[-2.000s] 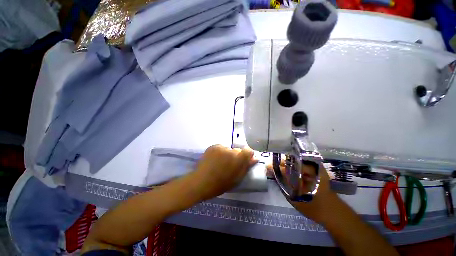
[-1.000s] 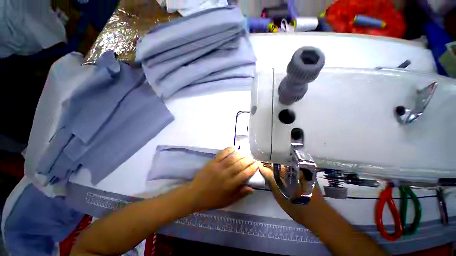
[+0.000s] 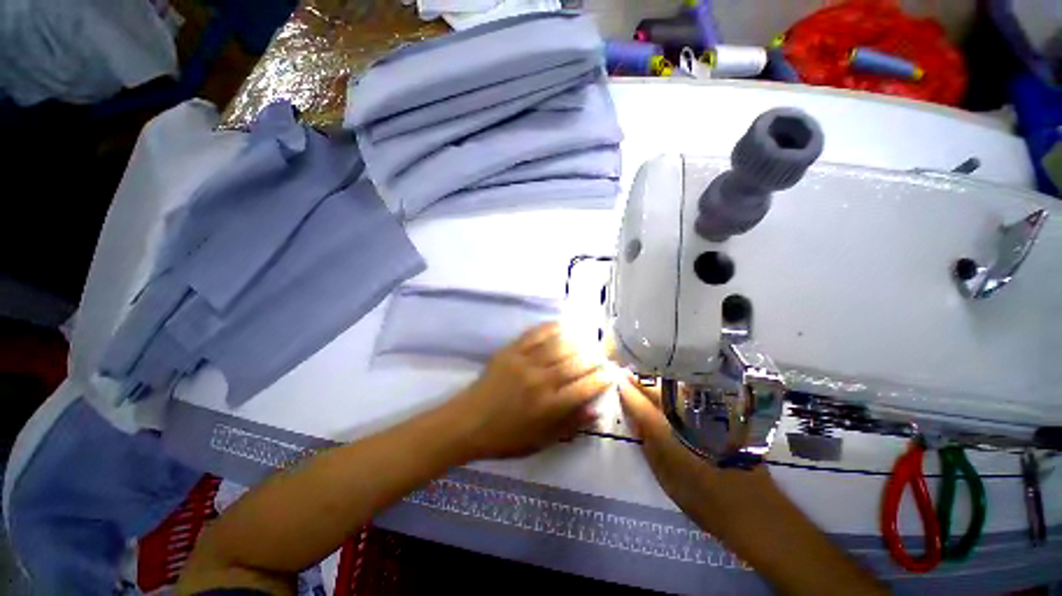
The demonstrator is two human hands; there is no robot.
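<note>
A light blue-grey cut piece (image 3: 466, 324) lies flat on the white machine table, its right end under my left hand at the needle area. My left hand (image 3: 542, 390) rests on it with fingers close together, partly washed out by the needle light. My right hand (image 3: 670, 437) is beside the needle area, largely hidden behind the shiny metal part of the sewing machine (image 3: 862, 279); its fingertips show near my left fingers. I cannot tell whether it grips the fabric.
Folded blue-grey pieces (image 3: 495, 116) lie at the back left, with more fanned pieces (image 3: 280, 256) further left. Red- and green-handled snips (image 3: 912, 509) lie at the front right. Thread cones (image 3: 736, 61) and a red bag (image 3: 833, 47) are behind the machine. A red crate (image 3: 175, 547) is below the table.
The cut piece under my left hand has turned and its left end lies further back on the table. Both hands remain at the needle area. The whole view has also shifted slightly.
</note>
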